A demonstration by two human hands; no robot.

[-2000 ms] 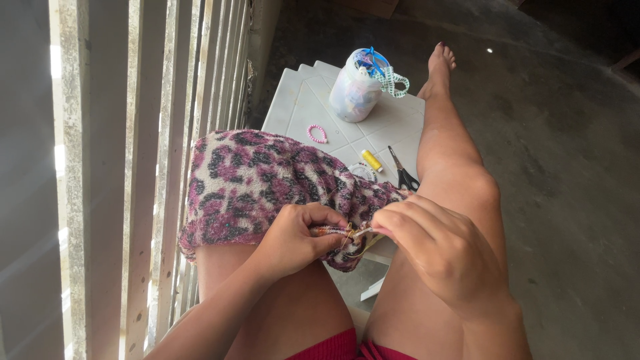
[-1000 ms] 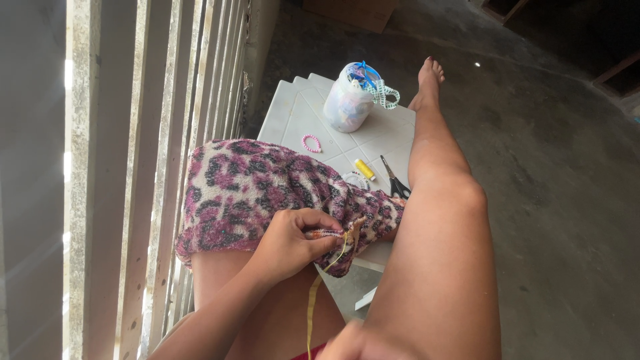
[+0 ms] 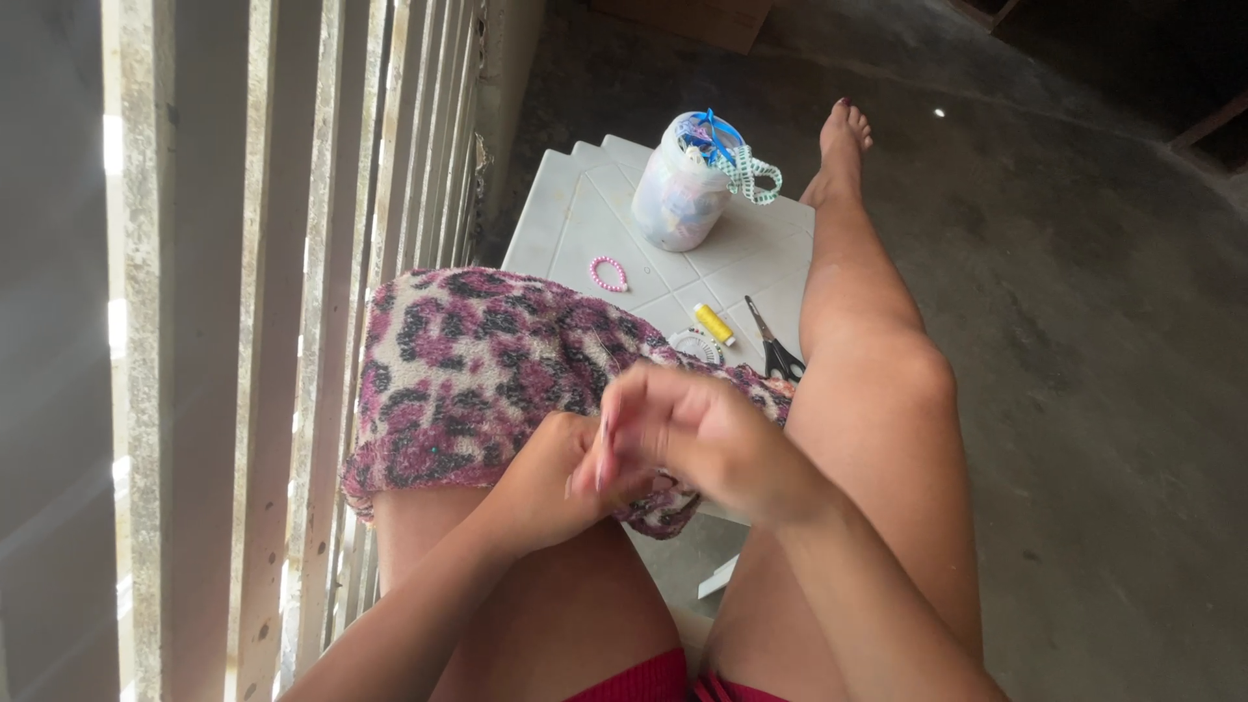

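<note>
A fuzzy leopard-print cloth [image 3: 468, 380] in pink, black and cream lies across one thigh and the edge of a white plastic table. My left hand [image 3: 561, 478] is at the near edge of this cloth, its fingertips mostly covered by the other hand. Blurred by motion, my right hand [image 3: 692, 439] is raised in front of the left fingers, its fingers curled; whether it pinches a needle or thread cannot be made out. Beyond the cloth are a yellow thread spool [image 3: 714, 324], black-handled scissors [image 3: 772, 343] lying partly spread, and a round pin wheel [image 3: 696, 345] partly covered by the cloth.
On the white table [image 3: 575, 219] stand a translucent plastic jar [image 3: 680, 195] stuffed with ribbons and trims, and a pink beaded bracelet [image 3: 608, 274]. White metal bars [image 3: 255, 292] run along the left. One bare leg stretches along the table's right side, over a concrete floor.
My right hand has come up from the bottom of the view, where it was a second ago, to the left hand. The yellow strip seen hanging from the cloth then no longer shows.
</note>
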